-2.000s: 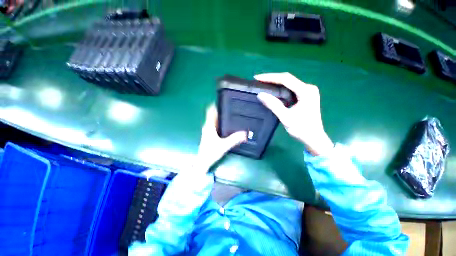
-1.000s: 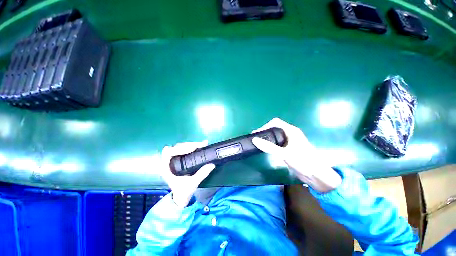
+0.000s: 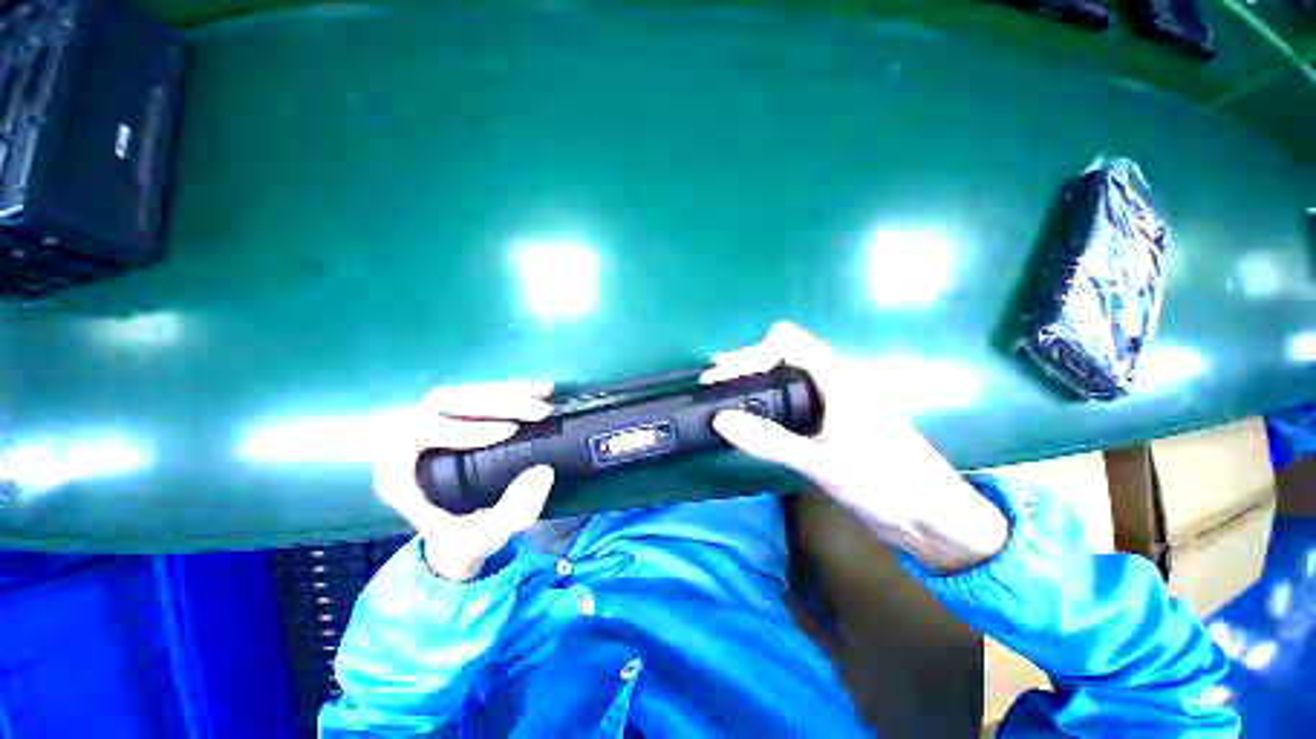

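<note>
A handheld device (image 3: 577, 451) with a black protective frame round it is held on edge near the front rim of the green bench, one long narrow side with a small connector-like opening facing me. My left hand (image 3: 469, 469) grips its left end, thumb below and fingers on top. My right hand (image 3: 808, 419) grips its right end the same way, thumb on the near side. The device's screen and most of its back are hidden.
Stacked dark units (image 3: 101, 137) stand at the far left. A plastic bag with black contents (image 3: 1104, 282) lies at right. Below the bench are a blue tote (image 3: 217, 635) with slotted black parts (image 3: 310, 599) at left and an open carton (image 3: 1212, 505) at right. Devices show at the upper right.
The device was first held with its back showing, then turned onto its long side and brought nearer the bench's front edge. Lately it shifts slightly left in the picture. The view has also moved.
</note>
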